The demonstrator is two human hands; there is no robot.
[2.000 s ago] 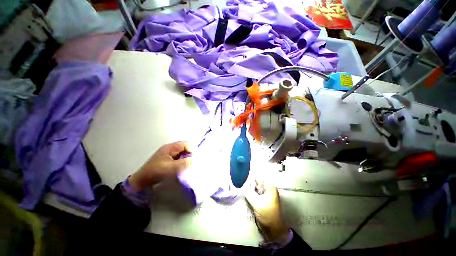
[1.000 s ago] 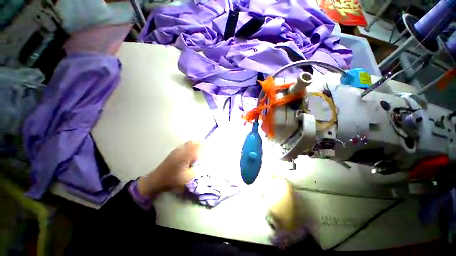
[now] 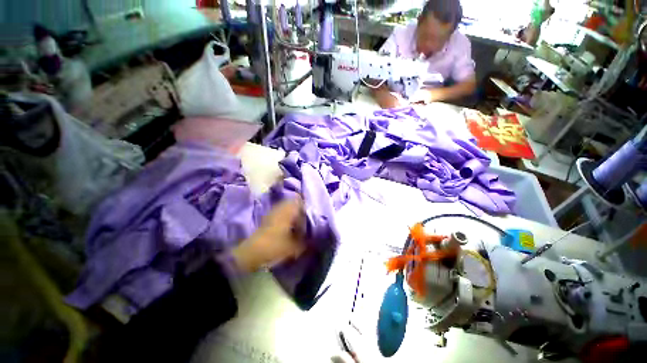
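Note:
My left hand [image 3: 279, 234], blurred, is closed on a purple garment piece [image 3: 318, 205] at the left of the table. The piece hangs past the fingers and has a dark lower edge. More purple cloth [image 3: 181, 213] lies heaped beside the wrist. The sewing machine head [image 3: 521, 294] stands at the lower right, with an orange tie [image 3: 423, 260] and a blue oval lamp switch [image 3: 392, 319] at its end. A small dark tool, perhaps snips [image 3: 346, 344], lies near the bottom edge. My right hand cannot be made out.
A large purple fabric pile [image 3: 418, 152] lies beyond the machine, beside a pale blue bin [image 3: 528, 191]. A red printed packet [image 3: 499, 133] is behind it. A person [image 3: 433, 53] works at another machine [image 3: 376, 67] opposite. Thread cones [image 3: 616, 166] stand at right. A white bag [image 3: 206, 85] is back left.
The view has tilted up and left. My left hand has moved from the bright sewing area to the left cloth and taken hold of a piece. My right hand has left the view.

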